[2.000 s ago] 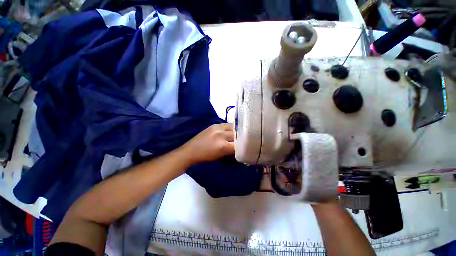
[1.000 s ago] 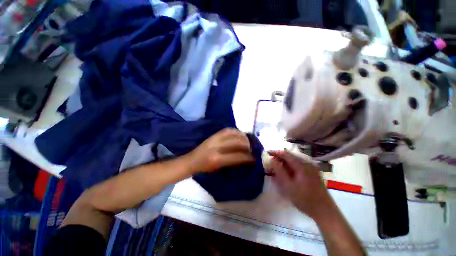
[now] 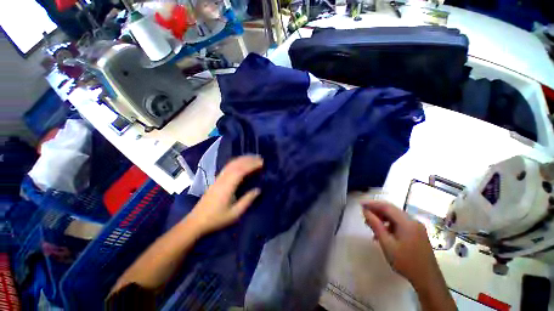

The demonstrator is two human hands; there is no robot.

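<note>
The navy garment [image 3: 285,133] with pale grey-blue panels lies in a loose heap on the white table left of the sewing machine. One pale panel hangs toward the front edge. My left hand [image 3: 228,194] is on the garment's left part with thumb and fingers apart; whether it pinches any cloth is unclear. My right hand [image 3: 395,237] is over the table between the garment and the machine, fingers curled, with no cloth seen in it. The off-white sewing machine head [image 3: 501,197] is at the right, cut off by the picture's edge. The needle plate area [image 3: 434,200] shows beside it.
A grey machine [image 3: 136,91] with a white thread cone [image 3: 149,37] stands at the upper left. A blue crate [image 3: 115,243] is at the lower left. Dark cloth [image 3: 376,61] lies behind the garment. A black phone [image 3: 536,293] and red strip [image 3: 495,302] are at the lower right.
The view has swung left. Both hands have come away from the needle area and apart. The garment has been shifted and turned over, with navy cloth now covering most pale panels.
</note>
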